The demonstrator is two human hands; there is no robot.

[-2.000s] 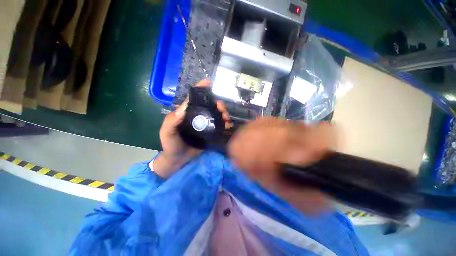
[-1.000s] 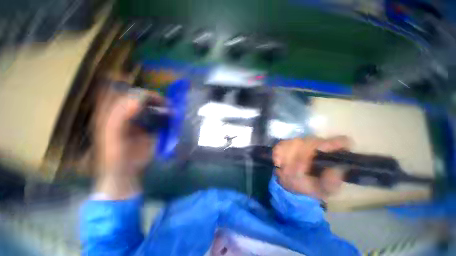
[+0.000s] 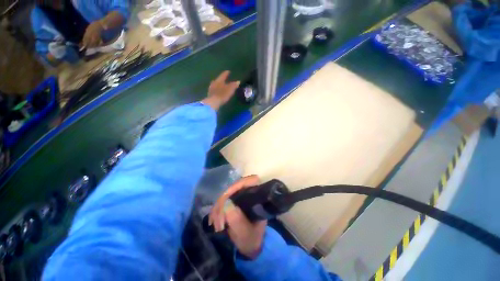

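My left hand (image 3: 220,90) reaches out over the green conveyor belt (image 3: 183,82), fingers apart and empty. A round black housing (image 3: 248,92) with a pale centre stands on the belt just right of its fingertips, beside a metal post. My right hand (image 3: 241,222) is wrapped around the black electric screwdriver (image 3: 263,200), low in the view. A thick black cable runs from the screwdriver's rear end to the right. The screwdriver's bit cannot be seen.
Several black housings (image 3: 81,187) line the belt at lower left; others stand beyond the metal post (image 3: 270,49). A cardboard sheet (image 3: 329,137) lies right of the belt. A blue bin of silvery parts (image 3: 419,52) is at upper right. People's sleeves and hands show at both upper corners.
The view has swung toward the conveyor. My left hand, which held a dark part, now stretches over the belt empty. My right hand still holds the screwdriver.
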